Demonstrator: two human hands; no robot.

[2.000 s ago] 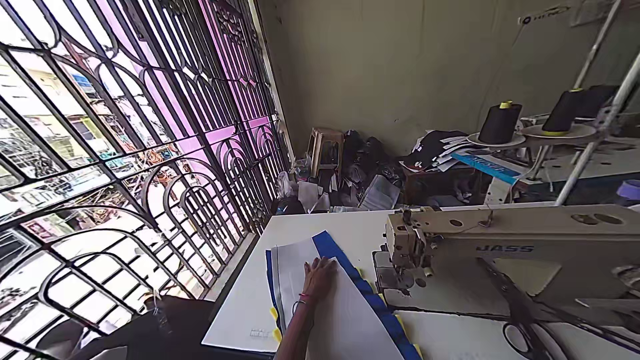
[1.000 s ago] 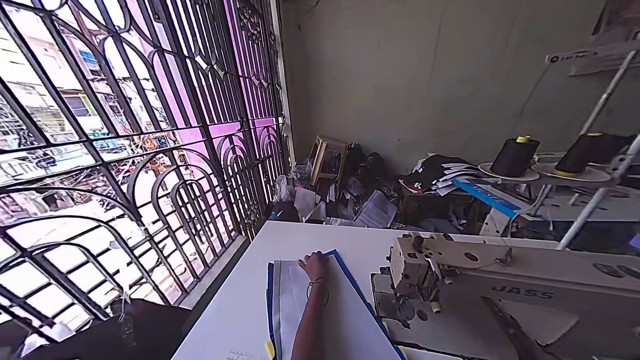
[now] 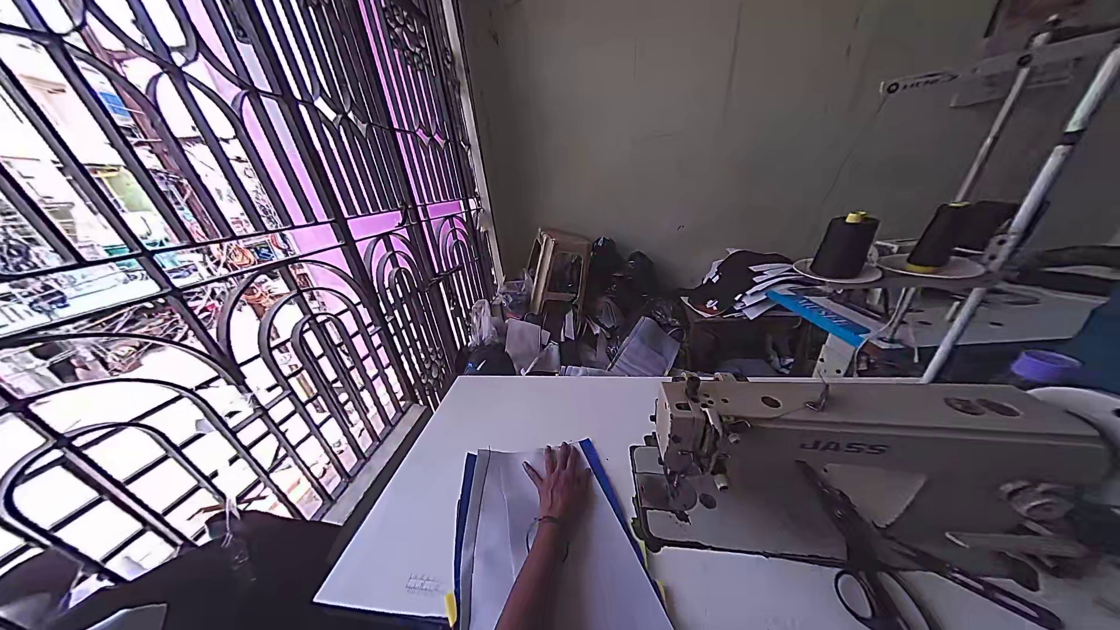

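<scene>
My left hand lies palm down, fingers spread, near the far end of a pale grey-white panel on the white table. It presses flat on the panel and grips nothing. Blue material shows beneath along both sides, with small yellow pieces at the edges. To the right stands the sewing machine, its needle area beside the panel. Black-handled scissors rest against the machine and its bed. My right hand is out of view.
A metal window grille borders the left side. Behind the table are a wooden stool and heaped fabric and bags. Thread cones on a stand and another worktable occupy the right.
My left hand has moved toward the panel's far edge since two seconds ago. Less blue material and fewer yellow pieces show along the right side now. The view has shifted somewhat.
</scene>
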